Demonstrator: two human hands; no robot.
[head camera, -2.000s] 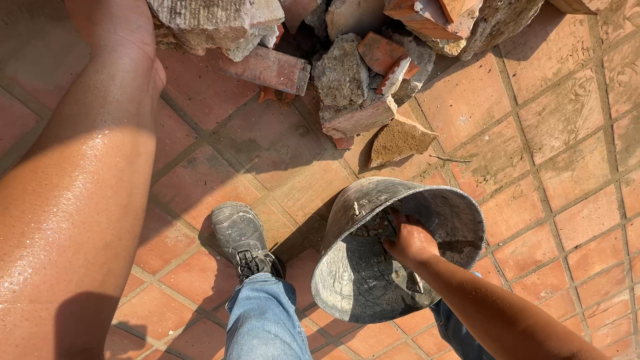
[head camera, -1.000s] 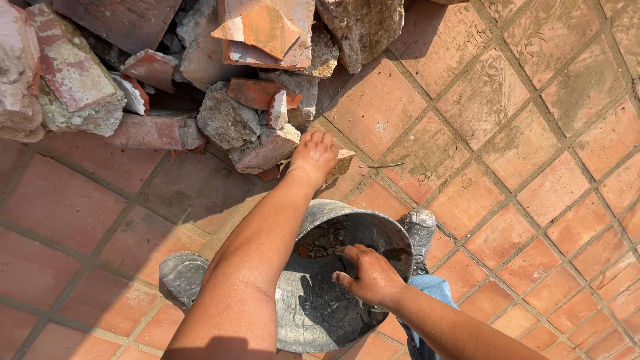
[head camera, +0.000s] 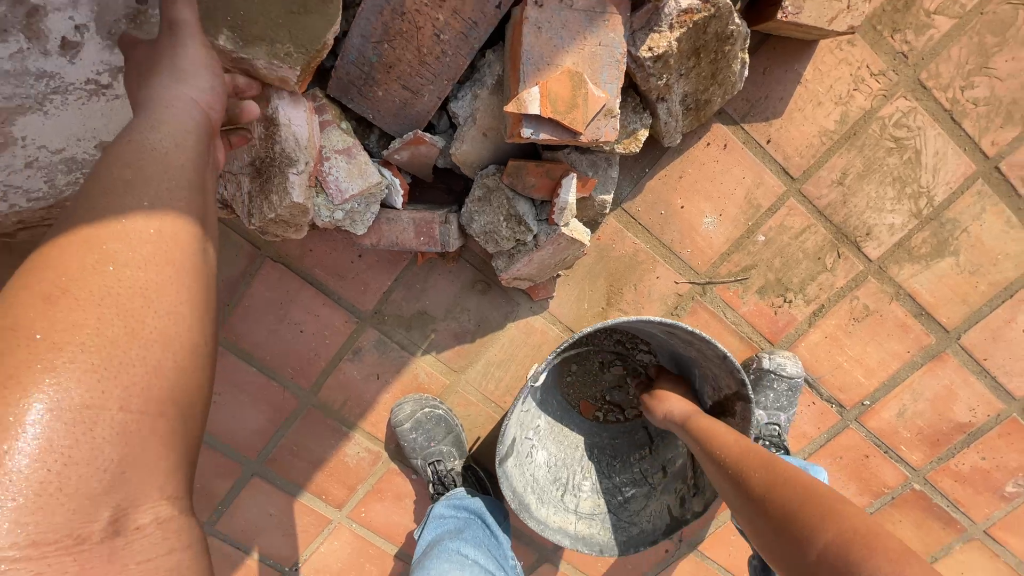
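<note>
My left hand (head camera: 180, 88) is at the upper left on the rubble pile, its fingers around the edge of a broken masonry chunk (head camera: 272, 36); how firmly it grips does not show. Between my feet, a grey bucket (head camera: 608, 488) leans with its mouth toward me. Inside lie small rubble bits and dust (head camera: 608, 376). My right hand (head camera: 668, 400) reaches into the bucket beside this debris, its fingers partly hidden in shadow. Nearest the bucket in the pile are a rough concrete lump (head camera: 498, 210) and a broken brick piece (head camera: 548, 254).
Bricks (head camera: 416, 60) and large stone chunks (head camera: 688, 64) are heaped along the top. A big plaster-faced slab (head camera: 60, 112) lies at the far left. My work boots (head camera: 432, 440) stand on terracotta floor tiles (head camera: 292, 320), either side of the bucket. A thin twig (head camera: 712, 281) lies on the tiles.
My left hand has moved from the pile's lower edge, near the bucket, to the upper left. The loose tan fragment seen below the pile two seconds ago no longer shows there.
</note>
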